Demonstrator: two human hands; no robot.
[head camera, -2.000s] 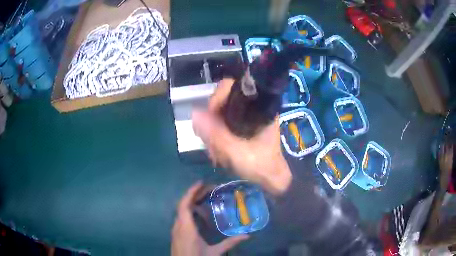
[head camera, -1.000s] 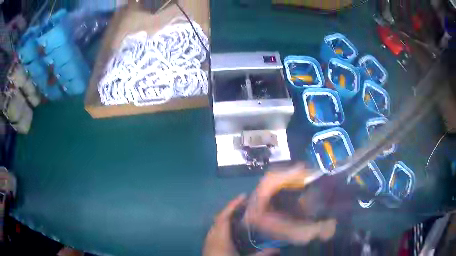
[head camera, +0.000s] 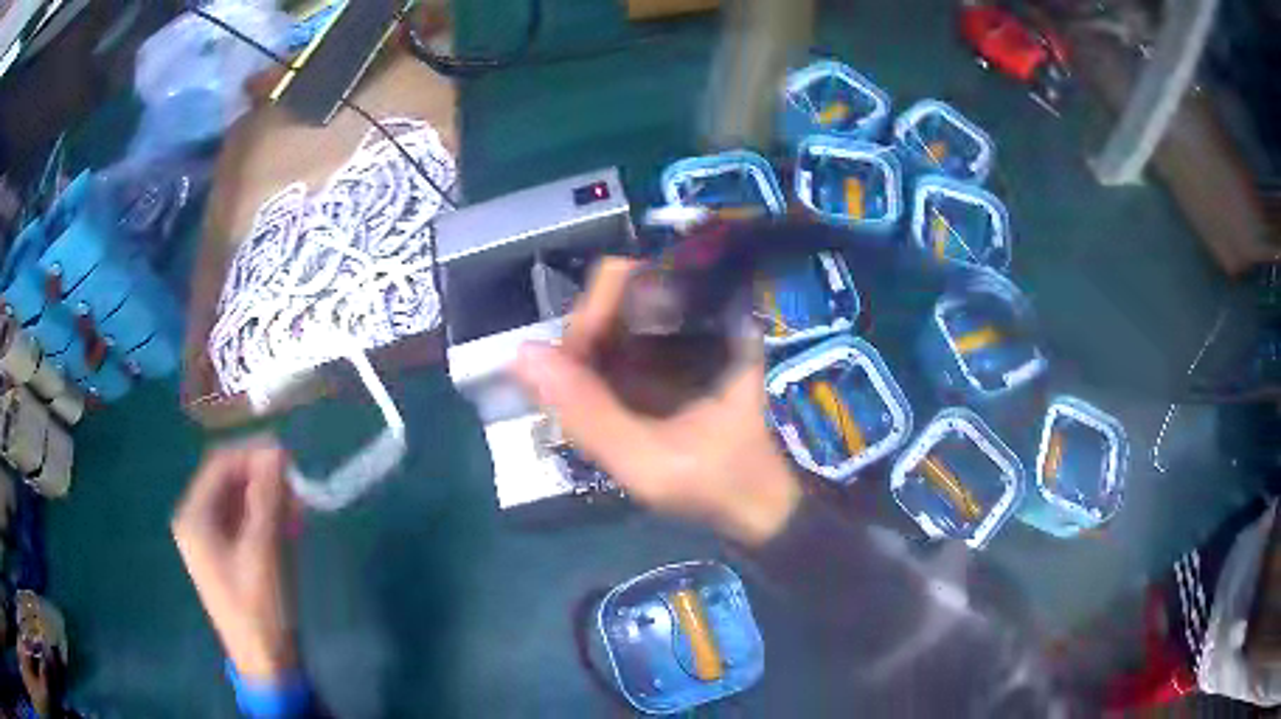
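Observation:
My left hand is at the left, its fingers closed on one side of a white frame, just in front of the pile of frames. My right hand holds the dark, blurred electric screwdriver over the front of the silver-grey screw feeder. The driver's tip is hidden. A blue housing stands open side up on the green bench, below my right hand, touched by neither hand. A yellow-orange part and a thin wire show inside it; no white frame is on it.
A carton tray holds the pile of white frames, with a dark flat device at its back. Several white-rimmed housings stand right of the feeder. Blue housings are stacked at far left. A blurred bar is at upper right.
My left hand has left the blue housing, moved left and taken a white frame. My right hand has moved from above the housing back to the feeder with the screwdriver. The view has shifted.

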